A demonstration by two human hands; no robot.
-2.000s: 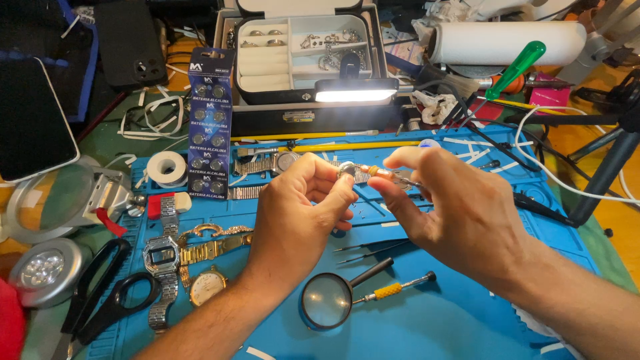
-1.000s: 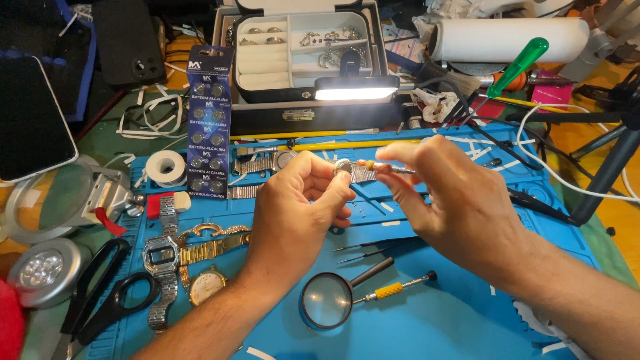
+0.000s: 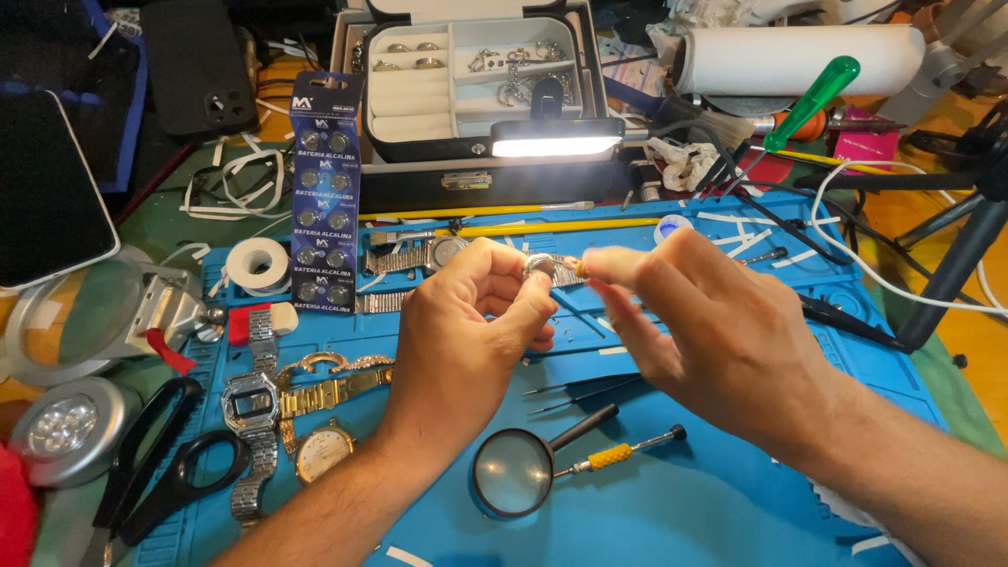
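Observation:
My left hand (image 3: pixel 480 323) pinches a small round metal watch case (image 3: pixel 539 266) between thumb and fingertips, above a blue work mat (image 3: pixel 630 504). Just right of it, my right hand (image 3: pixel 685 315) has thumb and forefinger on a small tool with a yellowish part (image 3: pixel 580 269), mostly hidden by the fingers; its tip is by the case. Below the hands lie black tweezers (image 3: pixel 583 386), a magnifying glass (image 3: pixel 513 472) and a precision screwdriver with a yellow grip (image 3: pixel 610 457). Behind the hands rests a watch with a steel band (image 3: pixel 402 258).
Left are black-handled scissors (image 3: pixel 185 480), a steel digital watch (image 3: pixel 252 402), a gold-tone watch (image 3: pixel 324 450) and a round lamp (image 3: pixel 75 431). A blister card of button cells (image 3: pixel 324 197) leans before a jewelry box (image 3: pixel 472 177). A lit lamp (image 3: pixel 557 146) stands behind; a black stand (image 3: pixel 953 268) is right.
My right hand has shifted and turned, and its fingers cover more of the small tool than they did two seconds ago. My left hand holds the watch case in about the same place.

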